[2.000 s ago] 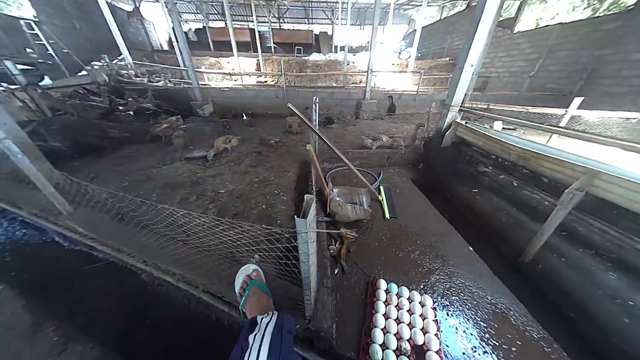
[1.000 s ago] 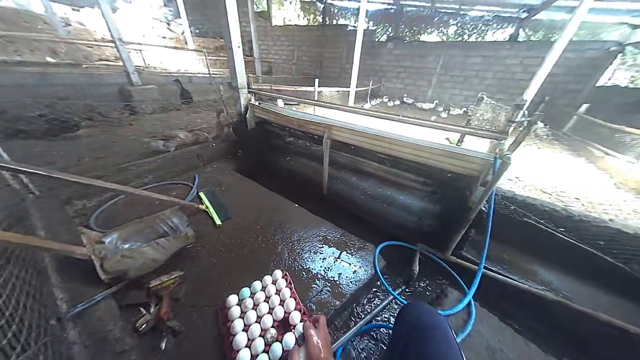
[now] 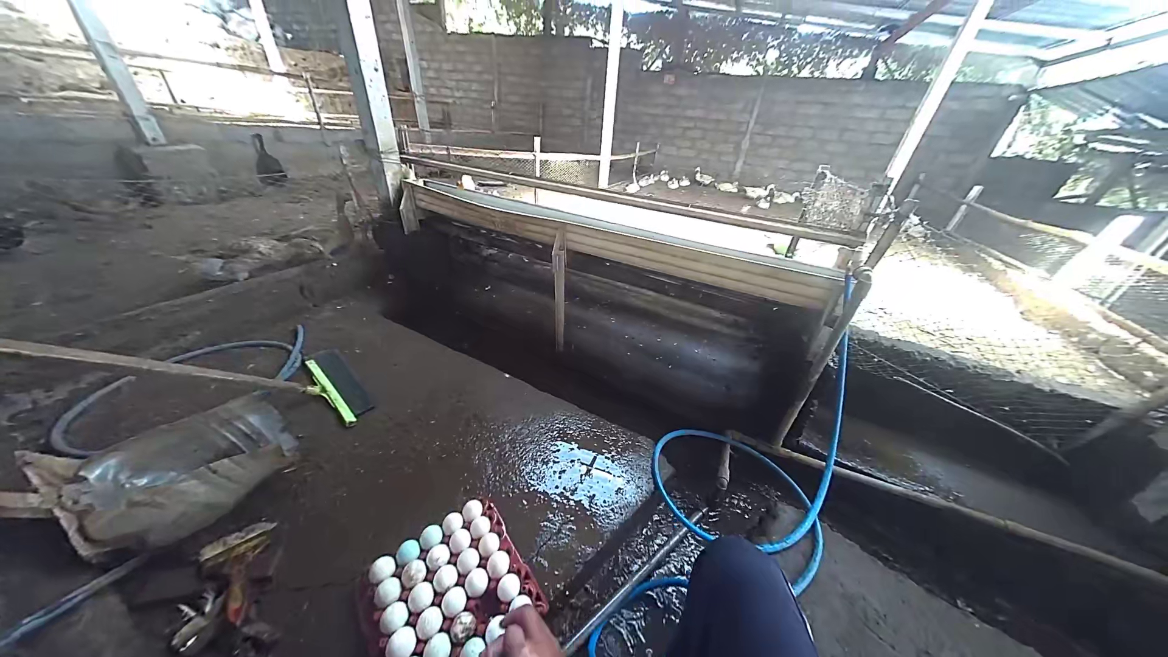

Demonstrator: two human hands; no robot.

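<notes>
A red egg tray [image 3: 538, 598] filled with white and pale blue eggs [image 3: 444, 578] is at the lower middle of the head view. My right hand [image 3: 525, 632] is at the tray's right edge, its fingers touching or close beside an egg [image 3: 494, 628]; whether they grip the egg or the rim cannot be told. One egg [image 3: 463, 626] near the fingers has dark stains. My left hand is not in view. My raised knee in dark blue trousers [image 3: 741, 607] shows just right of the tray.
A blue hose [image 3: 826, 484] loops over the wet floor on the right, near a pole [image 3: 639, 579]. On the left lie a squeegee [image 3: 338, 388] with a green edge, a worn sack [image 3: 173, 470] and another hose. Behind a trough-like channel [image 3: 584, 347], ducks [image 3: 721, 185] gather by a block wall.
The view has swung to the right since the oldest frame. My right hand, out of view then, came to the tray's right edge by one second ago and remains there.
</notes>
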